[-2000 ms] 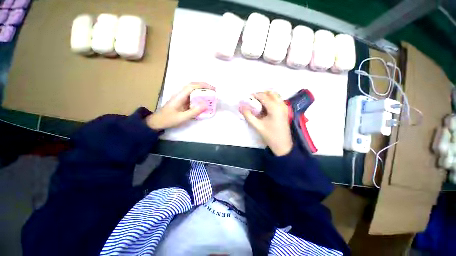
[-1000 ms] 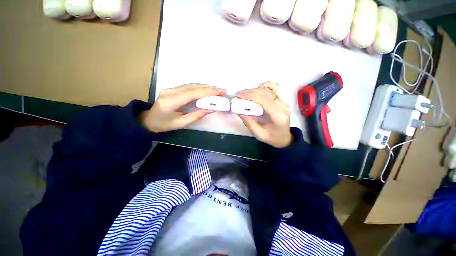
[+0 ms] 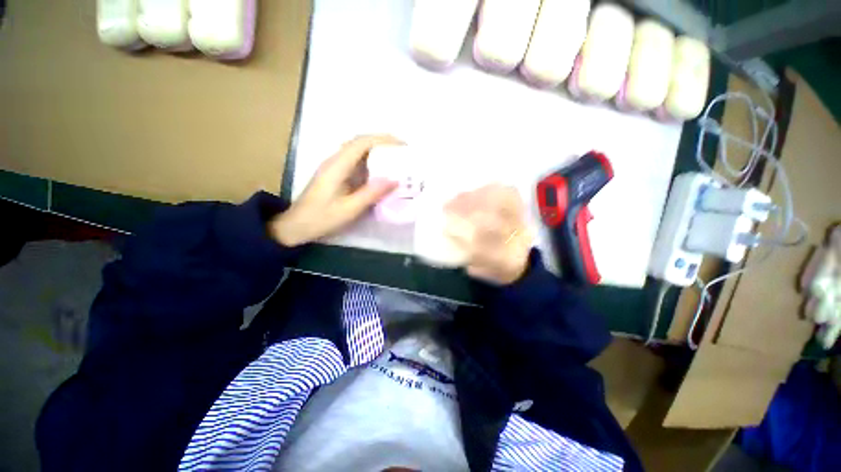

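My left hand (image 3: 337, 192) holds a hand warmer half (image 3: 395, 205), its pink side with small dark marks turned up, above the white work sheet (image 3: 369, 92). My right hand (image 3: 493, 230), strongly blurred, holds another whitish hand warmer half (image 3: 435, 236) just to the right and slightly nearer to me. Whether the two halves touch cannot be told. A red and black infrared thermometer (image 3: 574, 210) lies on the sheet right of my right hand.
Several cream hand warmers (image 3: 604, 53) stand in a row along the sheet's far edge. Three more (image 3: 166, 23) stand on the cardboard sheet (image 3: 138, 111) at left. A power strip (image 3: 681, 229) with chargers (image 3: 719, 225) and white cables (image 3: 758, 138) lies at right, beside cardboard flaps (image 3: 756, 341).
The halves were held side by side with their slotted ends up. The left one now shows its pink face. The right hand has moved slightly toward me and is blurred. The view has shifted slightly.
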